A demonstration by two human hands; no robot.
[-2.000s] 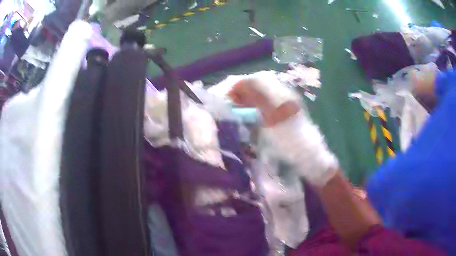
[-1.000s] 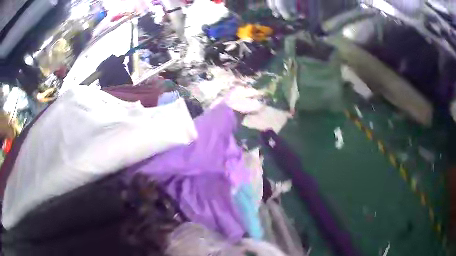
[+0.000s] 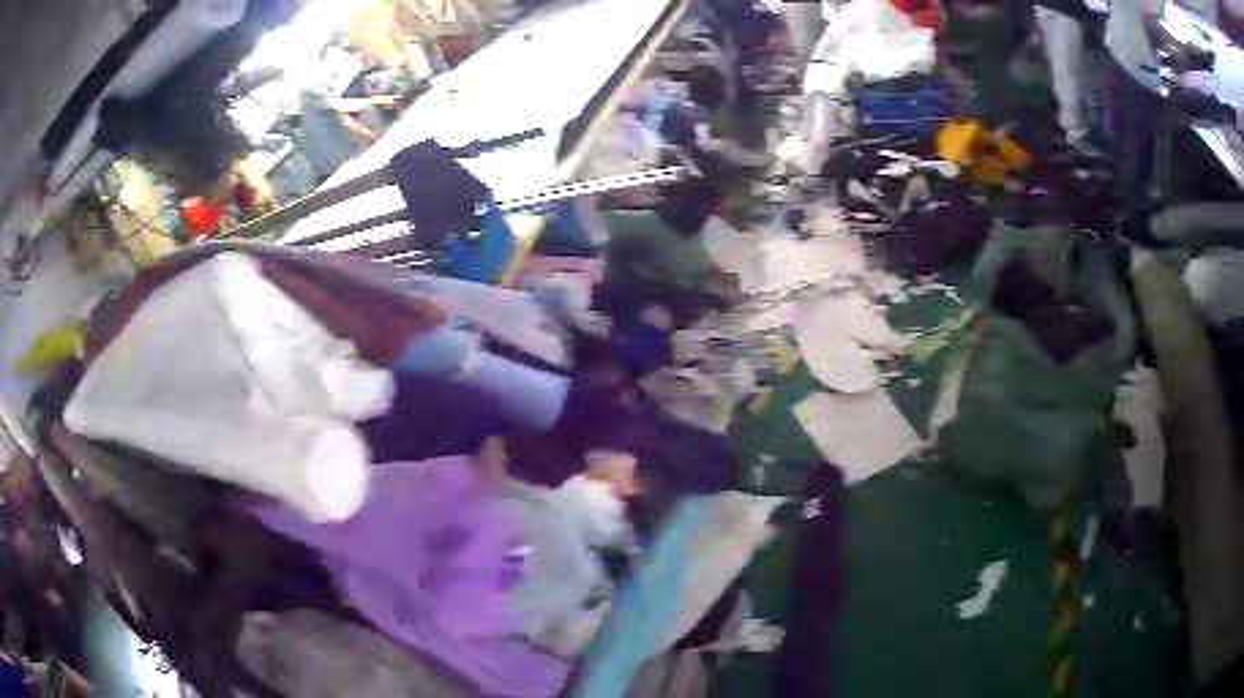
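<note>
Neither of my hands can be made out; the picture is blurred. Nearest in front, at the left, white fabric rolls (image 3: 273, 423) lie on a heap, one round end facing me. Lilac fabric (image 3: 423, 559) hangs loosely below them. Pale blue rolls (image 3: 498, 382) lie behind, beside reddish-brown fabric (image 3: 321, 293). A pale, crumpled wrap (image 3: 553, 552) lies right of the lilac fabric, with small skin-toned patches near it that I cannot identify. A turquoise strip (image 3: 641, 600) slants at the bottom centre.
A dark purple roll (image 3: 815, 580) lies on the green floor (image 3: 907, 573). Pale scraps (image 3: 860, 430) lie further off. A greenish open sack (image 3: 1030, 396) stands at the right, beside a long tan roll (image 3: 1201, 477). A white-topped table (image 3: 505, 102) is behind. People's legs show at the top.
The view has swung up and away from the dark rolls and purple fabric. The gloved or wrapped arm seen two seconds ago is gone. The sack and table now show more fully.
</note>
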